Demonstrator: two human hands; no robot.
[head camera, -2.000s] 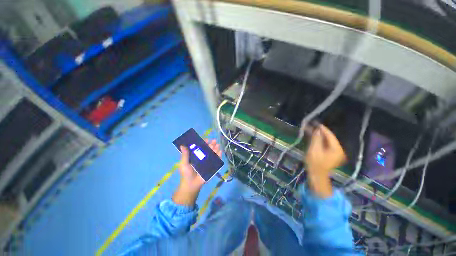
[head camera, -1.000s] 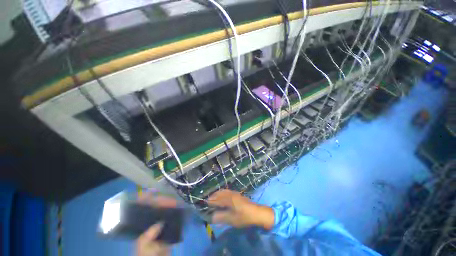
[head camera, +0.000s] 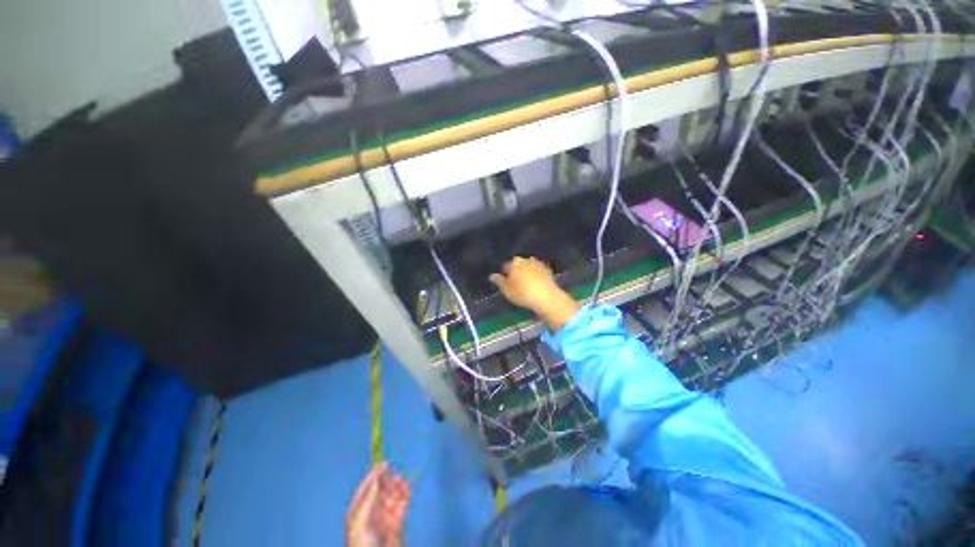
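My right hand (head camera: 529, 286) reaches over the dark shelf (head camera: 417, 256) of the rack, fingers bent down at its surface. Whether the fingers grip anything cannot be told against the dark shelf. My left hand (head camera: 378, 506) is low in the picture, cut off by the bottom edge, palm showing, with nothing seen in it. The phone held earlier cannot be made out. A small flat unit (head camera: 436, 306) lies at the shelf's near left corner, with a white cable (head camera: 470, 369) looping down below it.
A purple-pink phone (head camera: 670, 223) lies farther right on the shelf. White cords (head camera: 615, 160) hang across the shelf front. Racked phones (head camera: 652, 312) lie on the tier below. A pale frame post (head camera: 342, 278) stands left of my right hand. Blue shelving (head camera: 118, 438) is at the left.
The phone has left my left hand, which is lower and partly out of the picture. My right hand has moved from below the shelf up onto it. The view has shifted left along the rack.
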